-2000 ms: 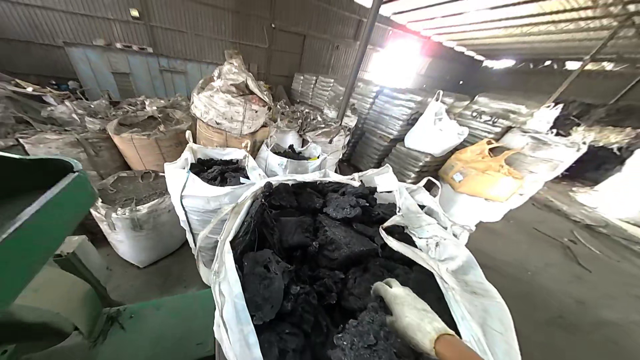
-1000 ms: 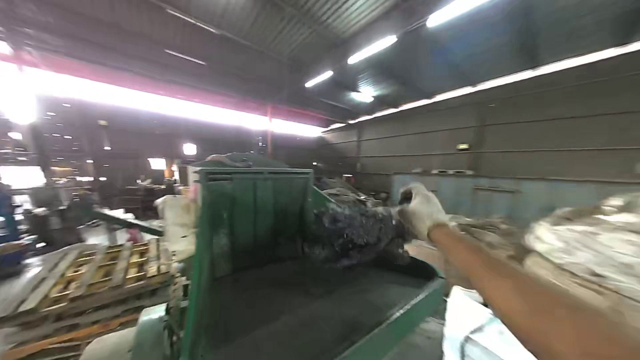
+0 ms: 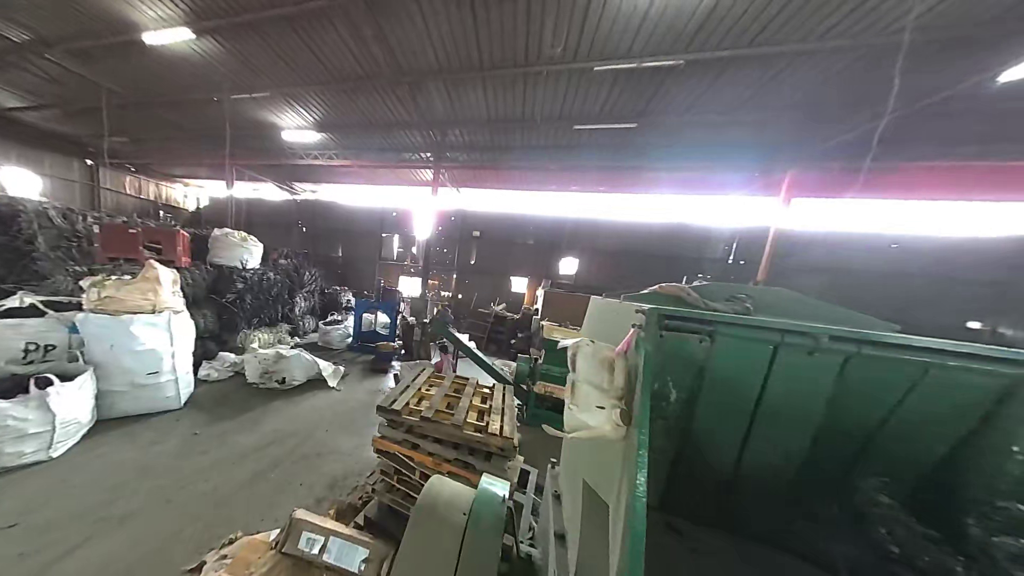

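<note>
Neither my left hand nor my right hand shows in the head view, so what they hold or touch is hidden. A green metal hopper of a machine fills the right side, its ribbed inner wall facing me. Dark, blurred material lies low inside it at the lower right edge. A whitish sack hangs at the hopper's left side. Below and left of it is a rounded guard in beige and green.
Stacked wooden pallets stand left of the machine, with a cardboard box in front. White bulk bags stand at the far left by dark bales. A blue metal frame is farther back.
The view has swung strongly left. The gloved right hand, at a dark lump over the hopper one second ago and at the bulk bag before that, is out of view.
</note>
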